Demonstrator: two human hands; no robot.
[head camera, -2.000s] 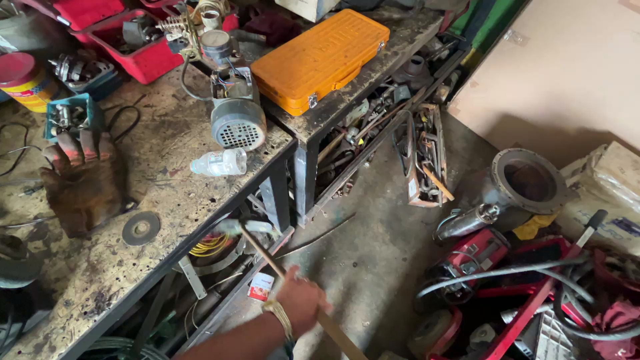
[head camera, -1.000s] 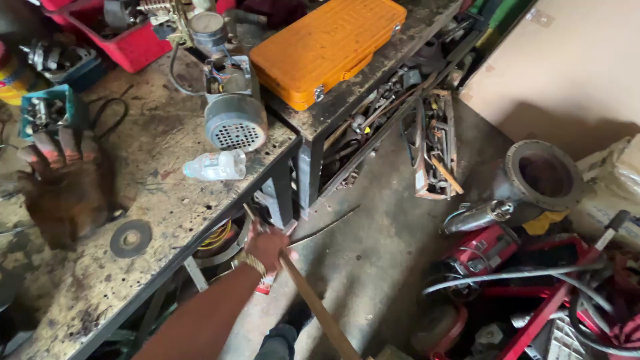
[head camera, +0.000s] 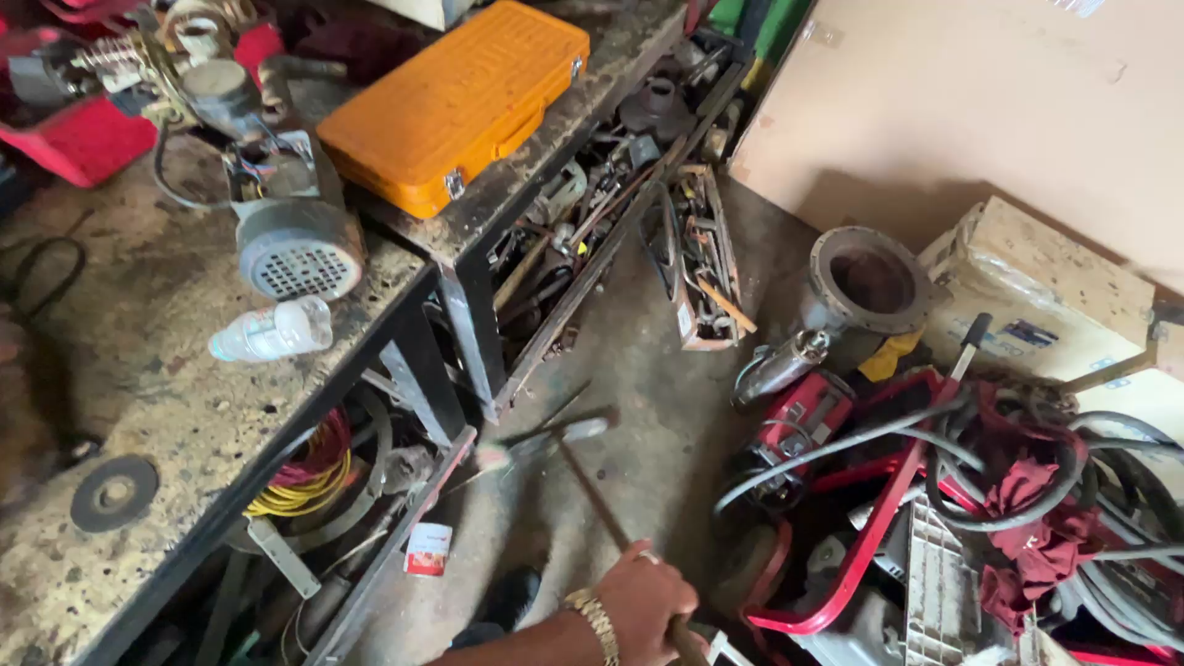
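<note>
My left hand (head camera: 645, 606), with a gold-coloured band at the wrist, is closed around a long wooden handle (head camera: 597, 495) near the bottom of the view. The handle slants up and left to a blurred crosspiece (head camera: 546, 439) over the concrete floor; its exact kind cannot be told. A red and white packet (head camera: 428, 549) lies beside the bench's lower rail. My right hand is not in view. On the stained bench are an electric motor (head camera: 301, 250), a clear plastic bottle (head camera: 273, 330) and an abrasive disc (head camera: 115, 493).
An orange tool case (head camera: 453, 102) sits on the bench, with coiled yellow cable (head camera: 305, 486) below. A tray of metal parts (head camera: 708, 259) stands on the floor. At right are a flanged metal pipe piece (head camera: 868, 277), a cardboard box (head camera: 1036, 277), a red metal frame (head camera: 893, 523) and hoses.
My left hand, holding the wooden handle, has moved right, away from the bench. The crosspiece now shows over the floor. The view has shifted right.
</note>
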